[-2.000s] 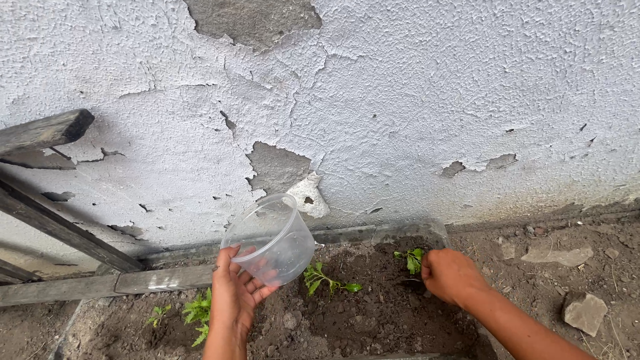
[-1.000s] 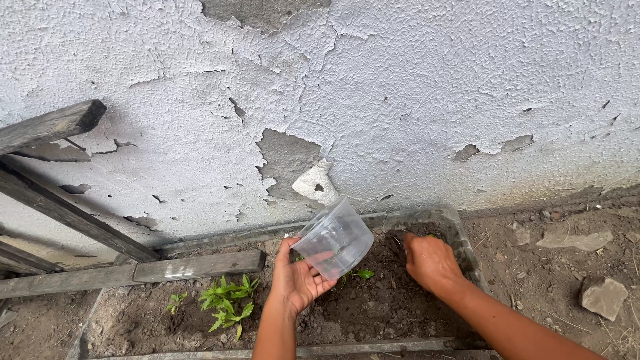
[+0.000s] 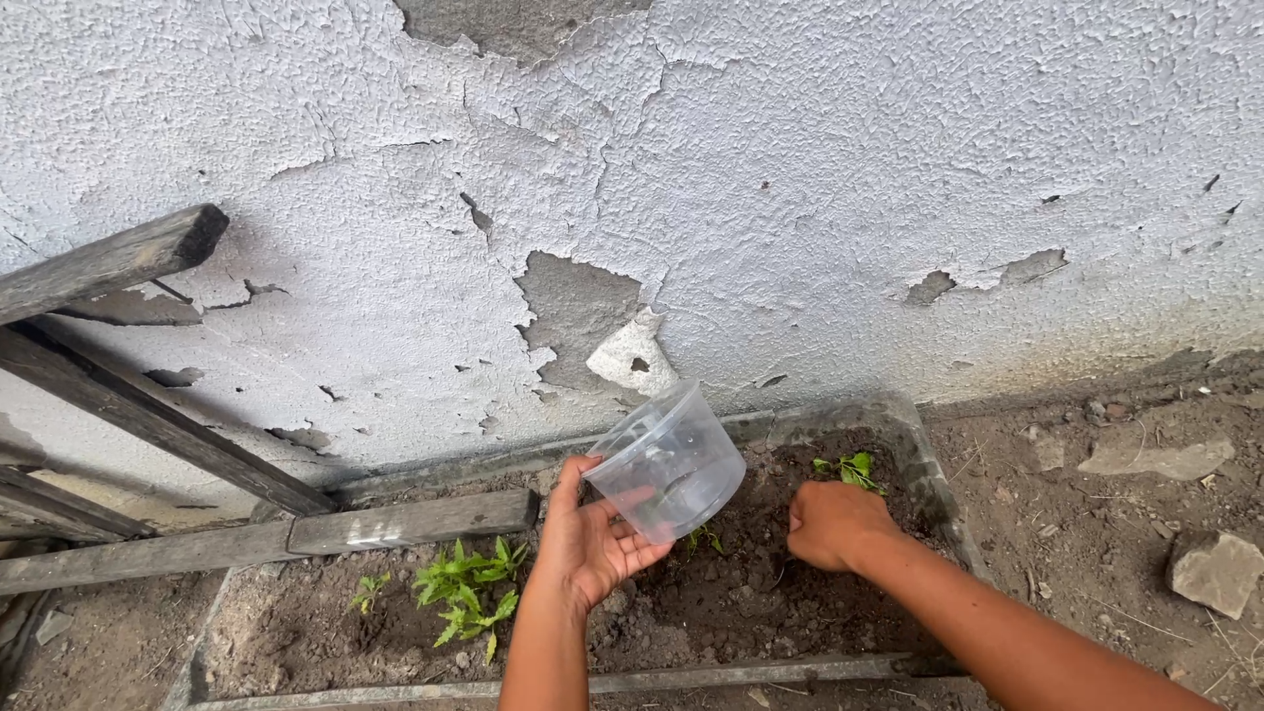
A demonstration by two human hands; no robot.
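Observation:
My left hand (image 3: 602,538) grips a clear plastic tub (image 3: 673,464), tilted with its mouth toward the upper left. My right hand (image 3: 834,523) is down at the dark soil (image 3: 731,612), its fingers curled; whether they hold anything is hidden. Just beyond the right hand stands a small green seedling (image 3: 854,469). Another seedling (image 3: 703,538) shows partly from behind the tub. To the left of my left hand grow a leafy green plant (image 3: 469,592) and a smaller seedling (image 3: 369,591).
A concrete-edged planting bed (image 3: 691,678) runs along a peeling white wall (image 3: 869,197). A weathered wooden frame (image 3: 168,434) leans at the left, its lower rail (image 3: 415,523) crossing the bed. A stone (image 3: 1217,573) and a flat rock (image 3: 1155,456) lie on the ground at right.
My right hand was beside the right-hand seedling two seconds ago and is now on the soil nearer me. The tub has stayed in my left hand.

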